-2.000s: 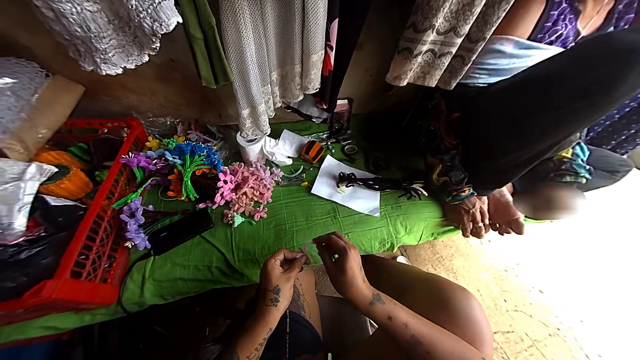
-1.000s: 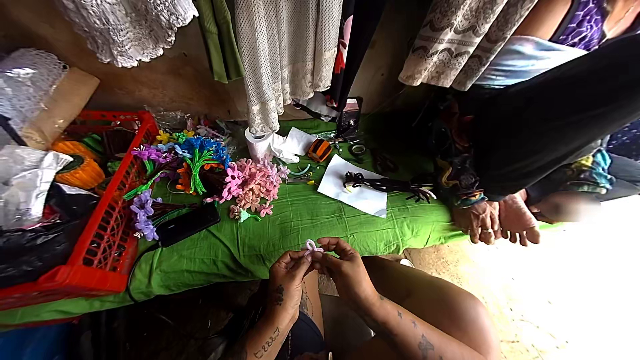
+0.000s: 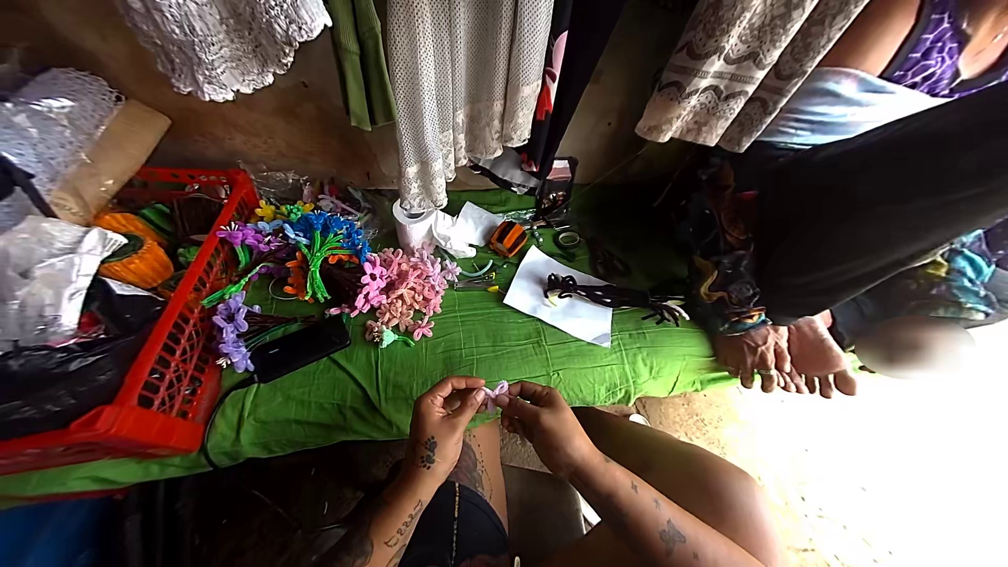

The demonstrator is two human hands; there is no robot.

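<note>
Between my fingertips is a small pale pink looped piece [image 3: 496,392], probably fuzzy craft stem. My left hand [image 3: 447,417] pinches its left side with thumb and forefinger. From the right, my right hand [image 3: 543,421] grips it, thumb and forefinger closed on the edge. Both hands are over my lap, in front of the green cloth. Beyond them lie pink pipe-cleaner flowers [image 3: 405,291], blue flowers with green stems [image 3: 323,244] and purple flowers [image 3: 233,327]. A bundle of dark stems [image 3: 606,293] rests on a white paper sheet [image 3: 551,315].
A red plastic crate [image 3: 169,370] full of bags stands at left, beside a black phone [image 3: 303,346]. A paper roll [image 3: 413,228], an orange-black tape measure [image 3: 508,238] and a tape roll [image 3: 567,239] lie behind. Another person's hand [image 3: 756,354] and foot [image 3: 820,354] are at right. Garments hang above.
The pale piece between my fingers now shows petal-like loops; two seconds ago it was barely visible. My hands have come closer together. The other person's hand stays by the foot.
</note>
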